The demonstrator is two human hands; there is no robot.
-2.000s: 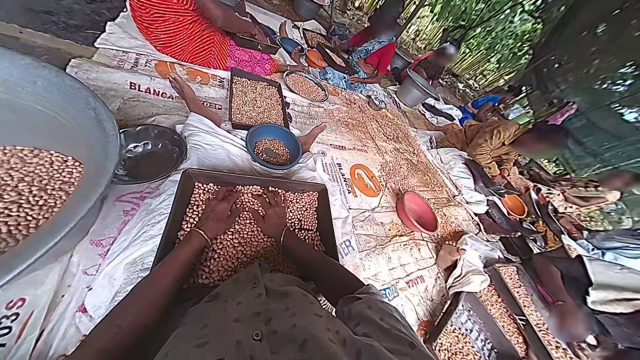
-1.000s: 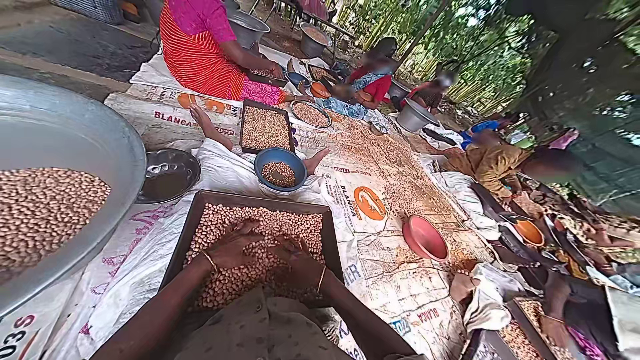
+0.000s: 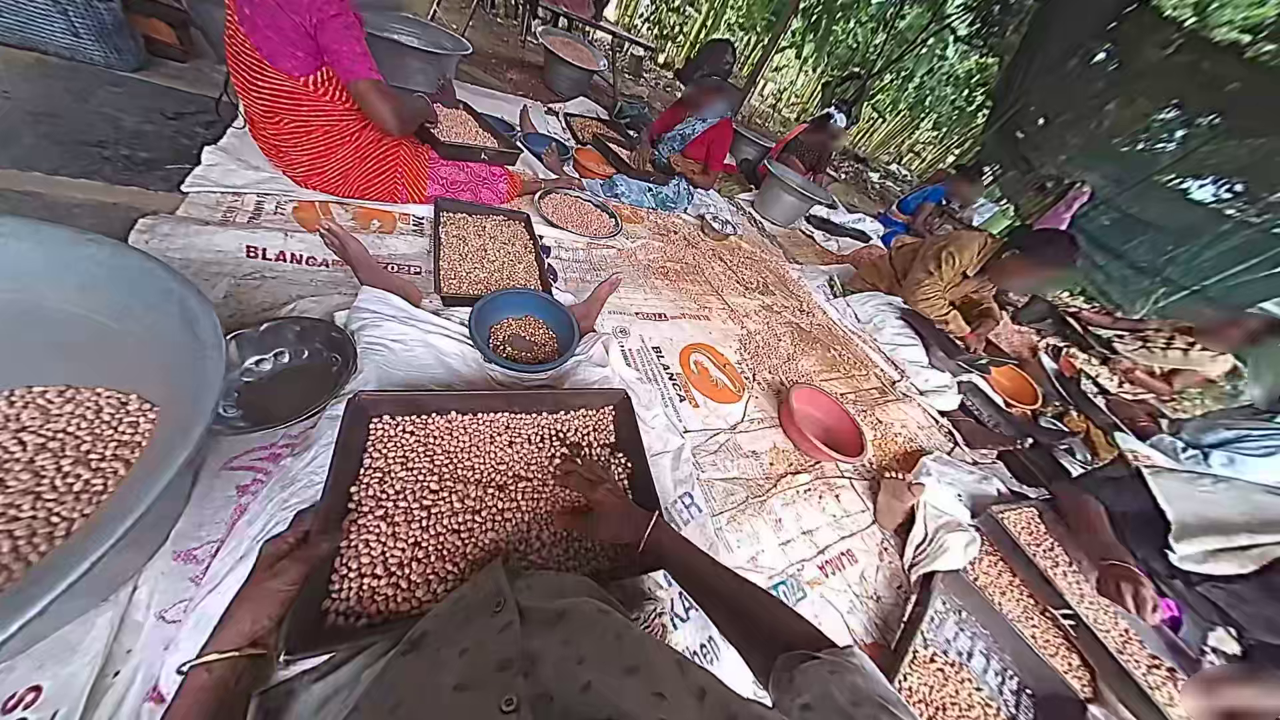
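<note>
A dark rectangular tray full of pale brown nuts or beans lies tilted across my lap. My left hand grips the tray's left side near its lower corner. My right hand rests on the nuts at the right of the tray, fingers spread and palm down; whether it pinches any cannot be told. Just beyond the tray is a blue bowl with darker pieces in it, between my feet. A second dark tray of nuts lies past that bowl.
At left stand a large metal basin of nuts and a dark shallow dish. A red bowl sits on the printed sacks at right, with scattered nuts beyond. Several people sit around with trays, bowls and metal tubs.
My left hand has moved from the nuts to the tray's left side. My right hand has stayed on the nuts, now farther right in the tray.
</note>
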